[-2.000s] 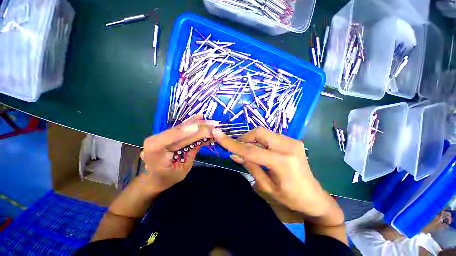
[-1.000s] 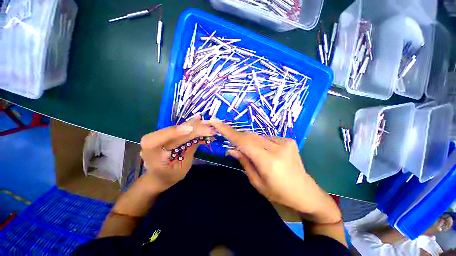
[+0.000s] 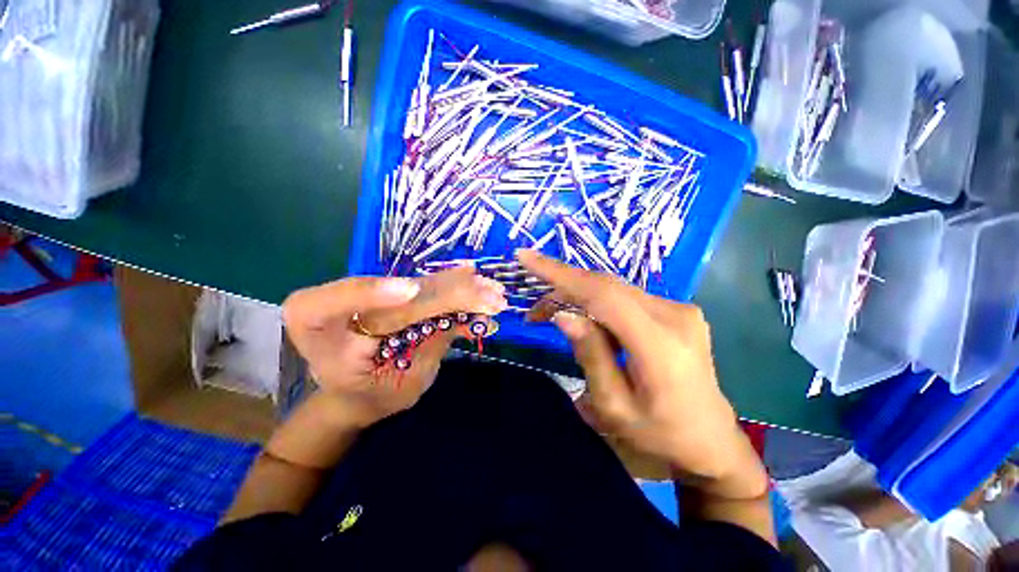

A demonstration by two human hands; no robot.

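My left hand [image 3: 374, 324] holds a row of slim metal rod parts [image 3: 427, 332] over the near edge of the blue tray. Their dark ring ends with pale centres face me, with thin red leads hanging below. Their thin silver ends [image 3: 516, 286] stick out toward my right hand. My right hand [image 3: 643, 352] is just right of them, its fingertips at or beside these thin ends; whether it grips any is unclear. The blue plastic tray [image 3: 732, 156] lies beyond both hands, with many loosely heaped silver-white rod parts.
Clear boxes stand at the right [image 3: 860, 302], with few parts in some. Another clear box [image 3: 659, 25] is beyond the tray, and a cloudy box [image 3: 67, 112] at far left. Loose parts [image 3: 348, 69] lie on the green bench [image 3: 246, 168]. A person in white is at lower right.
My right hand has moved right, away from my left fingertips, and its fingers have spread. The held row's thin ends are now more exposed. The view has shifted slightly.
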